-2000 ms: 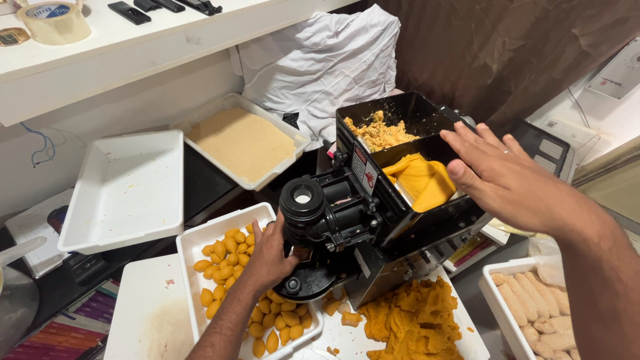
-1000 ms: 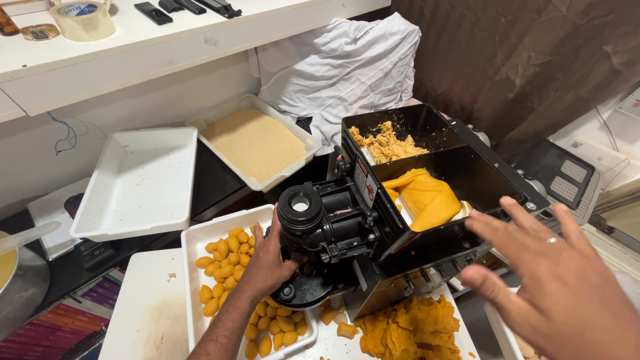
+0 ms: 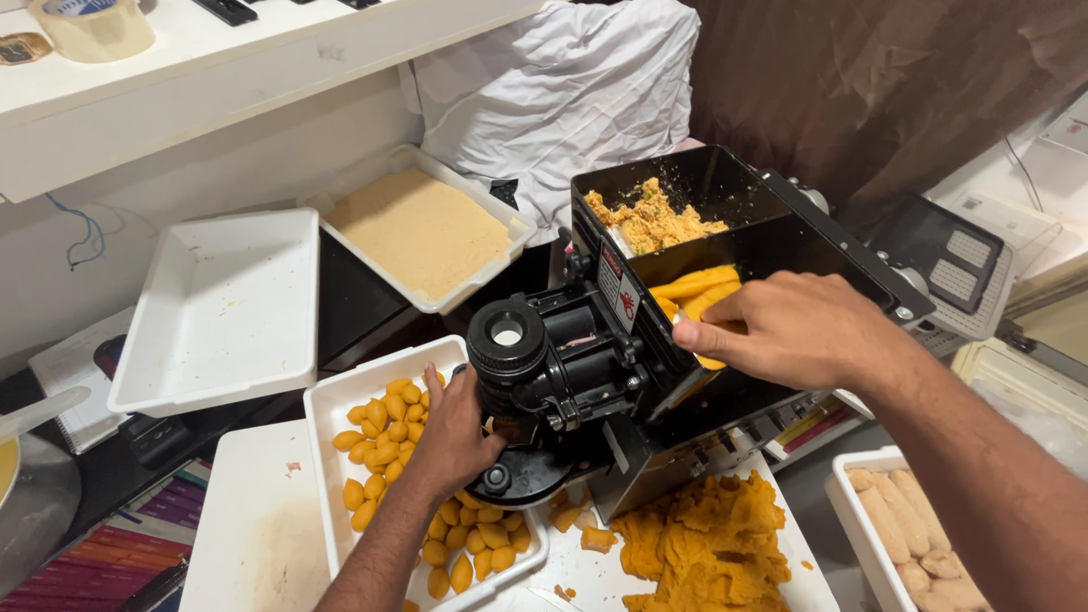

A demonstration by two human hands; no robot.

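Observation:
A black food-forming machine [image 3: 586, 348] stands in the middle, with two hoppers on top. Shredded filling [image 3: 659, 217] lies in the rear hopper, and orange dough [image 3: 701, 293] in the front one. My right hand [image 3: 773, 327] reaches into the front hopper, its curled fingers at the dough; whether they grip it is hidden. My left hand [image 3: 455, 433] rests at the machine's round outlet head, above a white tray [image 3: 319, 476] of orange teardrop-shaped dough pieces [image 3: 391, 421]. Its fingertips are partly hidden beside the head, so I cannot tell whether they hold anything.
A mound of orange dough [image 3: 705, 544] lies on a white board below the machine. Behind are a tray of beige crumbs [image 3: 425, 225] and a white tray [image 3: 225, 306] with specks. A tray of pale rolls [image 3: 905, 527] sits at right. A white shelf [image 3: 255, 76] overhangs the upper left.
My right hand, earlier raised with fingers spread beside the hoppers, is now down in the front hopper at the dough. My left hand stays by the outlet head.

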